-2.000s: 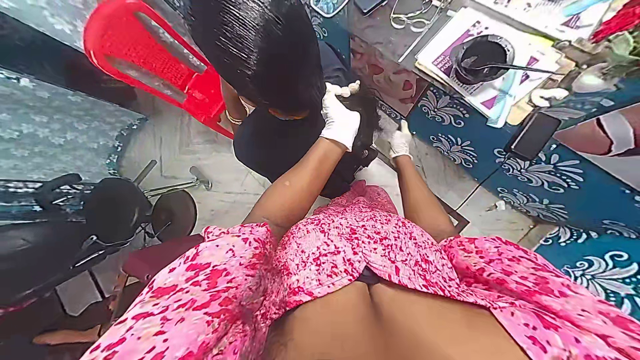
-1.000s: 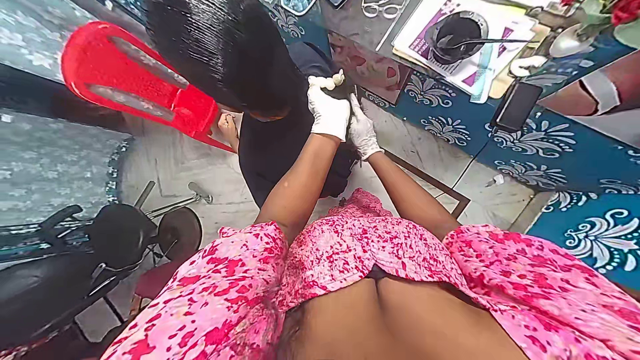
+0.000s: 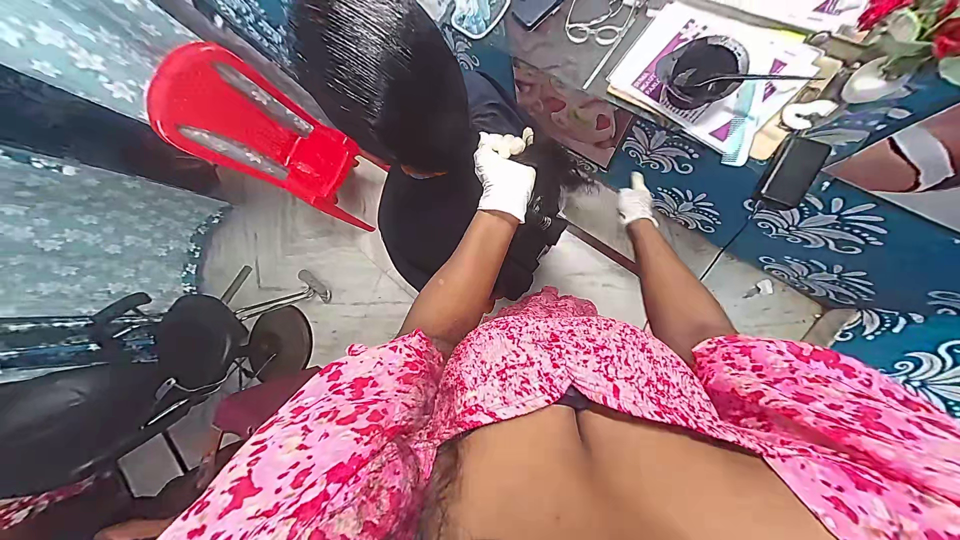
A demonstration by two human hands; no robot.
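A seated person with long dark hair [image 3: 375, 67], dressed in dark clothes, is in front of me. My left hand [image 3: 507, 176], in a white glove, is closed on a lock of this hair [image 3: 551, 169], whose loose end spreads to the right. To its right, over the floor, my right hand [image 3: 637, 201], also gloved, is held apart from the hair; its fingers are partly hidden, and whether it holds anything cannot be made out. A dark bowl [image 3: 703, 73] of dark paste, with a thin handle across it, stands on printed papers beside a light blue comb [image 3: 739, 124].
A red plastic chair [image 3: 315, 161] is at the left, with a black padded chair [image 3: 75, 412] lower down. On the counter at the upper right lie eyeglasses [image 3: 604, 34] and a phone [image 3: 795, 172], near red flowers [image 3: 885, 11] and a patterned blue panel [image 3: 817, 225].
My right hand has moved away to the right from beside my left hand and the hair. The left hand still grips the lock.
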